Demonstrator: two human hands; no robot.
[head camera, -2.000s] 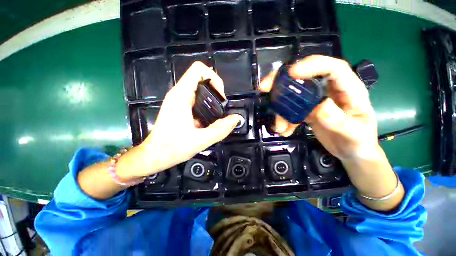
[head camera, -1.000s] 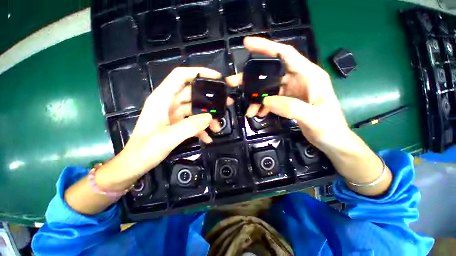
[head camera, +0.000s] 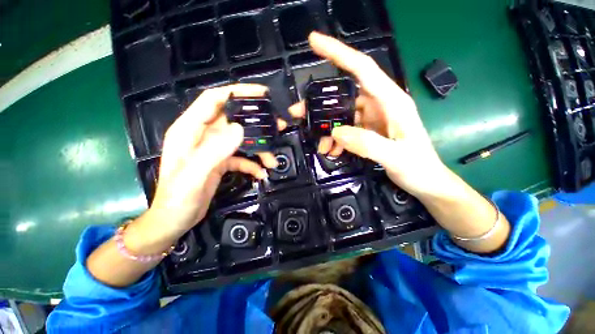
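Note:
My left hand (head camera: 196, 153) holds a strapless smartwatch (head camera: 253, 122), its display facing me with white text lines and a red and a green mark at the bottom. The thumb lies over its lower left part. My right hand (head camera: 391, 124) holds a second smartwatch (head camera: 331, 104) by its sides, with similar text and marks, thumb at its lower right edge. Both are above the black blister tray (head camera: 147, 64). In its two nearer rows, watch units (head camera: 292, 226) lie with the ringed sensor side up. The farther pockets hold no watches.
A lone watch unit (head camera: 440, 78) lies on the green surface (head camera: 72, 163) right of the tray. A black pen (head camera: 496, 147) with a yellowish part lies nearer me. A second tray (head camera: 554, 104) with ring-marked backs stands at the far right. Blue sleeves frame the bottom.
Both displays went from a small white mark to several white text lines. My left thumb has moved up onto its watch's display. The tray and surroundings have shifted slightly left in the view.

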